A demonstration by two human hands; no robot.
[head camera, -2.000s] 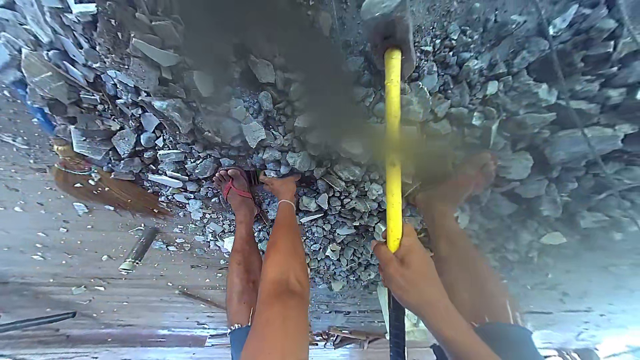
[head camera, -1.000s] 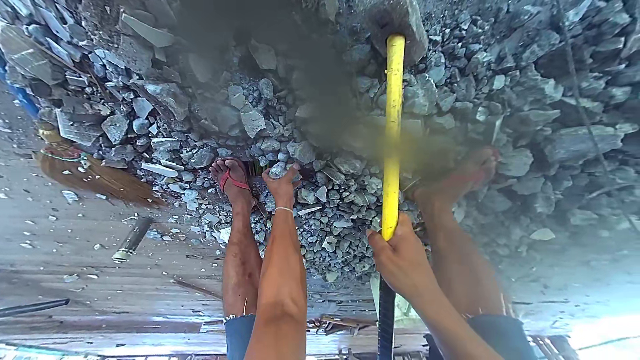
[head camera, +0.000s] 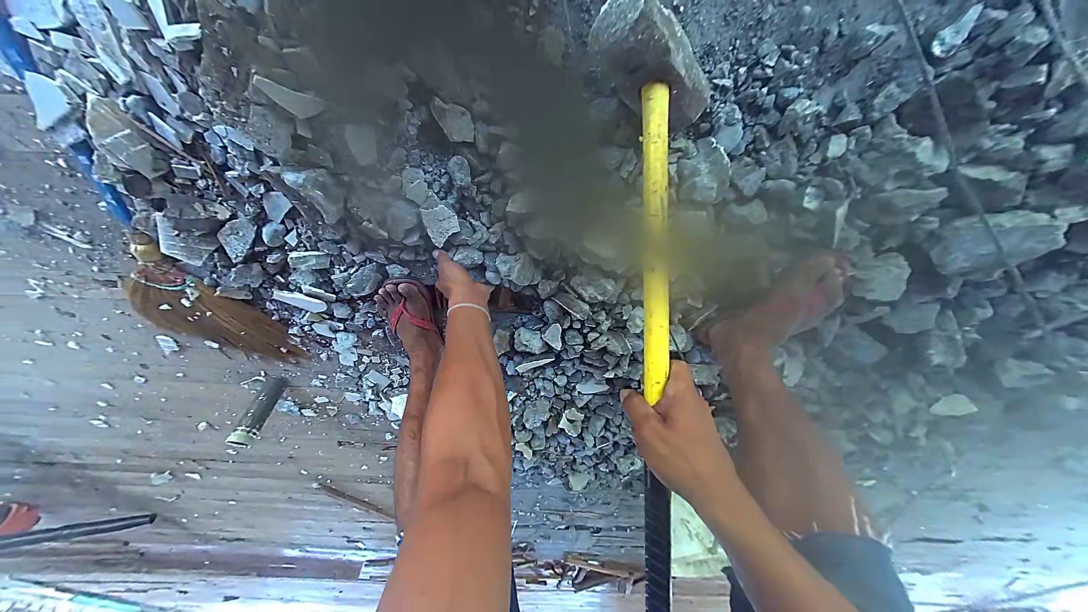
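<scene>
My right hand [head camera: 680,425] is closed around a hammer's yellow handle [head camera: 656,255], near where it meets the black lower grip. The hammer's heavy, dusty head [head camera: 650,55] lies on the stones at the top. My left hand [head camera: 461,280] reaches down to the broken stones [head camera: 442,223] beside my sandalled foot [head camera: 410,310]; its fingers are partly hidden, so what it holds cannot be told. A pale band circles that wrist. Small stone chips [head camera: 544,408] are heaped between my feet. A blurred smear covers part of the middle of the view.
A straw hand broom [head camera: 204,310] lies at the left edge of the rubble, with a short tube [head camera: 257,412] below it on the wooden floor [head camera: 170,476]. Larger rocks [head camera: 994,242] are piled at the right. A dark bar [head camera: 76,531] and part of another person's foot [head camera: 17,517] are at lower left.
My left hand has moved up a little, toward the larger stones past my foot; one second ago it was over the chips with a stone at its fingers. The right hand still grips the handle.
</scene>
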